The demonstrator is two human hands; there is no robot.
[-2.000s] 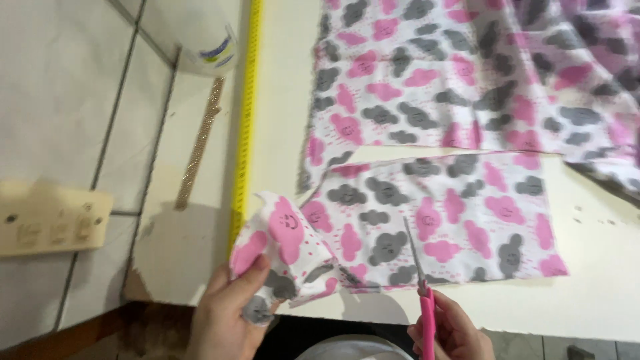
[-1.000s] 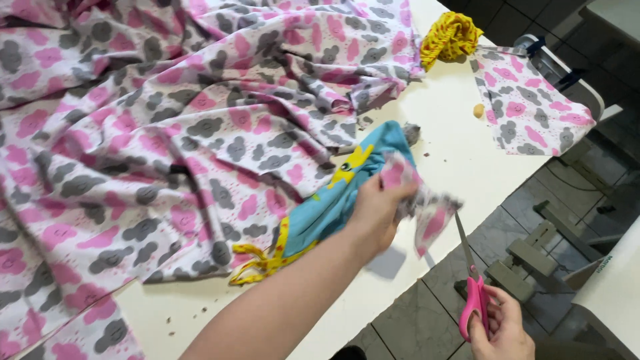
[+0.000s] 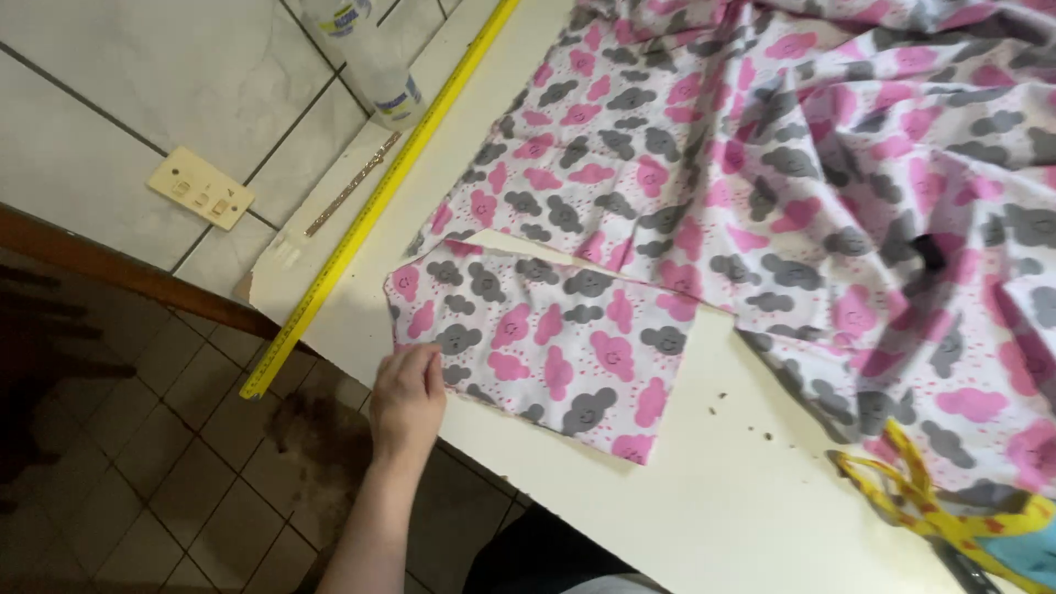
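Note:
My left hand (image 3: 408,392) is at the near left corner of a cut piece of cloud-print fabric (image 3: 558,371), its fingertips bent over the edge; whether it pinches the cloth is hard to tell. The piece lies flat on the white table (image 3: 701,511). Beyond it spreads the larger cloud-print fabric (image 3: 594,177) in pink, grey and white, smooth at left and rumpled at right. My right hand is out of view, and so are the pink-handled scissors.
A yellow measuring stick (image 3: 371,206) runs along the table's left side, its end past the edge. Near the wall are a glittery strip (image 3: 353,183) and a clear plastic bottle (image 3: 392,82). Yellow straps (image 3: 932,503) on blue cloth lie at the lower right. Dark scraps (image 3: 768,436) dot the table.
My left hand held a small fabric scrap one second ago and now rests at the cut piece's corner. The right hand with the pink scissors has left the view. The view has swung back left.

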